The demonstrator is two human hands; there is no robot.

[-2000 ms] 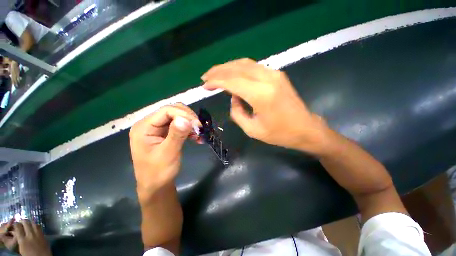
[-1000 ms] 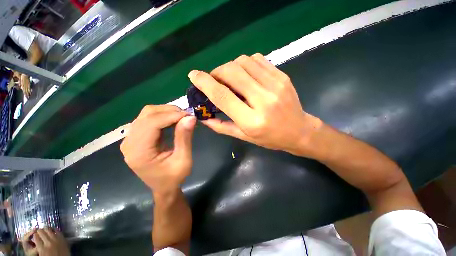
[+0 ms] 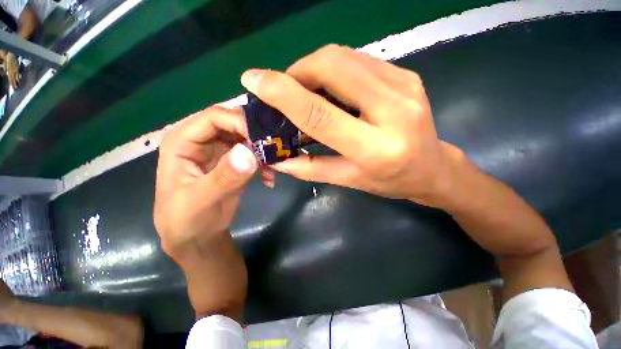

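Observation:
A black electronic unit is held above the dark green belt, its near end facing me. A bent orange flex cable shows on that end. My right hand grips the unit between thumb and fingers and covers its right part. My left hand is at the unit's left end, with thumb and fingertips against its corner beside the flex. Whether a small piece is pinched there is hidden.
The glossy belt has a chipped white edge rail with a green strip beyond. A tiny pale scrap lies below the unit. White specks and another person's arm are at left.
My right hand has come in from being apart and taken hold of the unit, which is turned with its orange flex now showing. Another person's arm reaches in farther at bottom left.

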